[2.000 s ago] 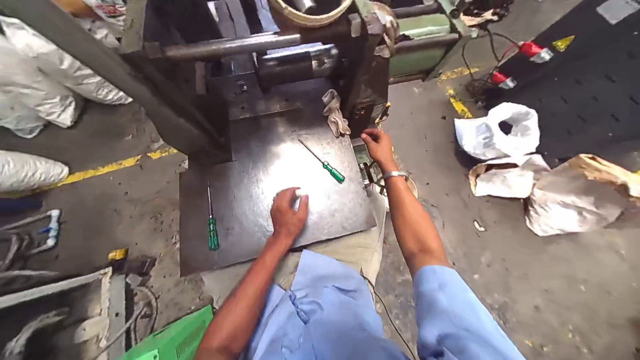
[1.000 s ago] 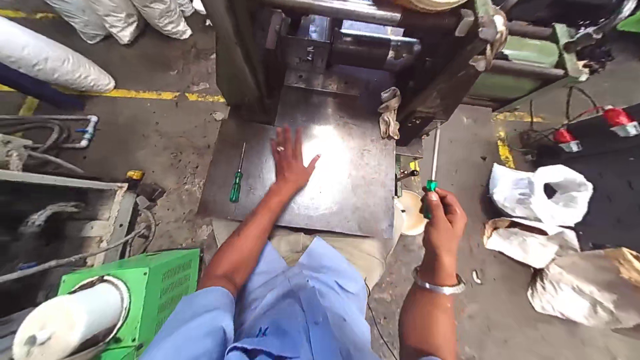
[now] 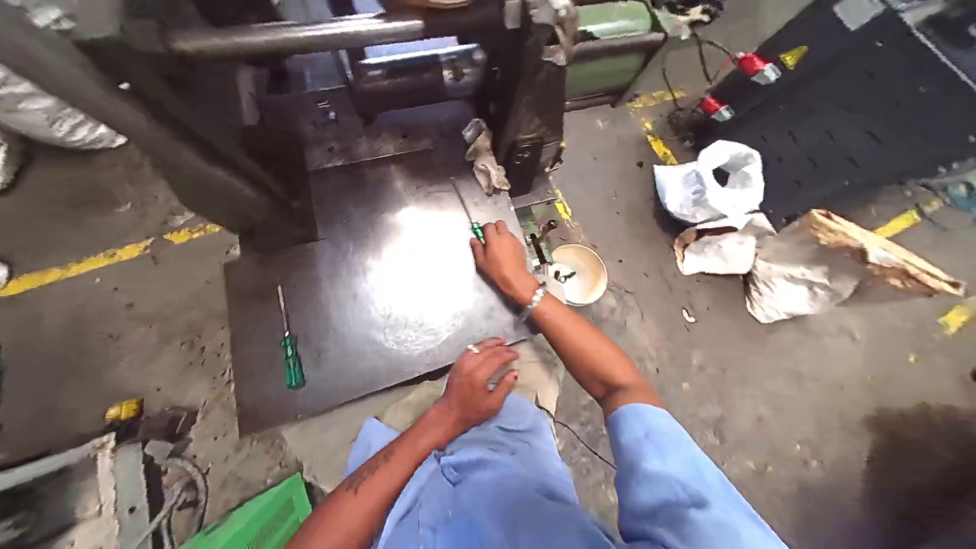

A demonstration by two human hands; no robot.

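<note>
My right hand (image 3: 503,259) is on the handle of a green-handled screwdriver (image 3: 477,229) at the right side of the metal plate (image 3: 343,305); the blade points away from me onto the plate. Most of its handle is hidden under my fingers. At the plate's near edge my left hand (image 3: 479,381) rests with fingers bent and nothing seen in it. Another green-handled screwdriver (image 3: 290,358) lies on the plate's left part. A crumpled, dirty glove or rag (image 3: 485,158) lies at the plate's far right, against the machine frame.
Beyond the plate stands a machine with metal rollers (image 3: 419,76) and a dark upright frame. A round bowl (image 3: 583,274) with small items sits right of the plate. White and brown sacks (image 3: 801,267) lie on the floor at right. A green housing (image 3: 259,518) is at lower left.
My right hand has brought the screwdriver from the plate's right side back over the plate. My left hand has moved from flat on the plate to its near edge.
</note>
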